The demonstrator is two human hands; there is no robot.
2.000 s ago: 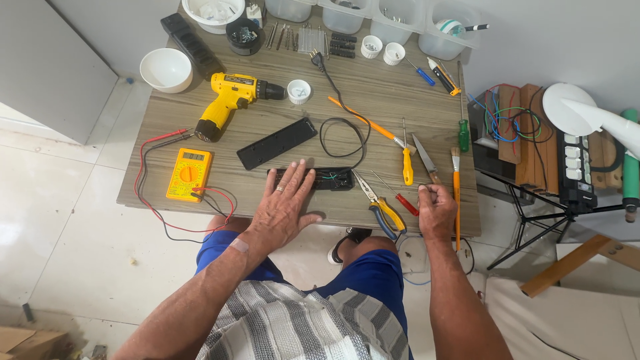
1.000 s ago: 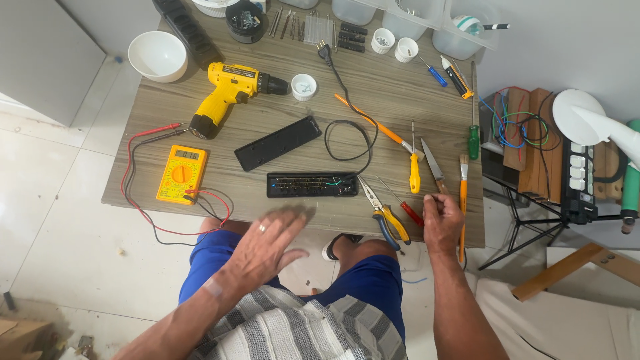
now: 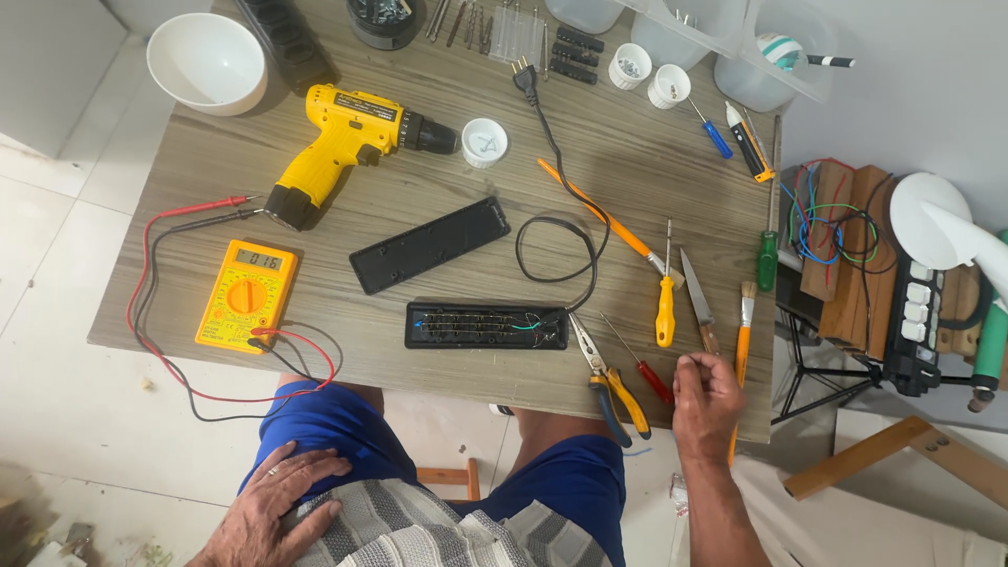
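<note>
My left hand (image 3: pixel 287 500) rests spread on my left thigh and holds nothing. My right hand (image 3: pixel 706 398) lies at the table's front edge by the wooden handle of a knife (image 3: pixel 696 291); its fingers are curled, and whether they grip anything cannot be told. Between my arms sits an opened black power strip housing (image 3: pixel 487 327) with wires inside and a cord with a plug (image 3: pixel 525 83). Its black cover (image 3: pixel 429 245) lies behind it. Long-nose pliers (image 3: pixel 602 378), a red screwdriver (image 3: pixel 654 382) and a yellow screwdriver (image 3: pixel 666 311) lie left of my right hand.
A yellow multimeter (image 3: pixel 248 296) with red and black leads lies at left, behind it a cordless drill (image 3: pixel 342 142) and a white bowl (image 3: pixel 207 63). Paintbrushes (image 3: pixel 742 346), a green-handled screwdriver (image 3: pixel 767 260) and small white cups (image 3: pixel 484 142) are on the table. Wooden blocks (image 3: pixel 850 276) stand at right.
My left hand was on the power strip housing, then lifted off toward me, and is now on my thigh. My right hand has stayed near the knife handle.
</note>
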